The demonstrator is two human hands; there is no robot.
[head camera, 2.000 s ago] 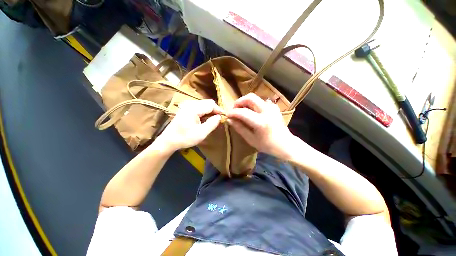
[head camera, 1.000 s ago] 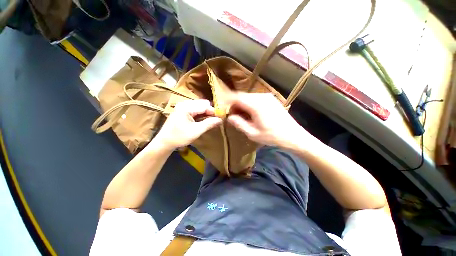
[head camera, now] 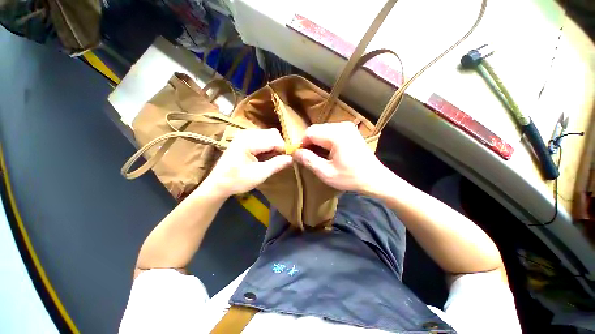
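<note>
A tan-brown open handbag [head camera: 320, 196] rests against the dark apron on my lap, its mouth facing away from me. A yellowish zipper tape [head camera: 282, 117] runs along the opening. My left hand [head camera: 251, 158] pinches the bag's top edge with thumb and fingertips. My right hand [head camera: 336, 156] pinches the same edge right beside it. The fingertips nearly meet at a small yellow-orange end of the tape and partly hide it. Thin tan handles [head camera: 175, 135] loop out to the left, and others reach up over the bench.
A white bench [head camera: 424, 39] curves along the right, with red strips [head camera: 470, 126], a hammer [head camera: 502, 94] and a small metallic tool with black cord [head camera: 558, 134]. Another brown bag [head camera: 176, 130] lies on a white board [head camera: 124, 98] at left. More brown material hangs at upper left.
My right hand, blurred and slightly raised a second ago, is now back at the edge beside my left. My left hand has barely moved. Brown material at upper left has shifted.
</note>
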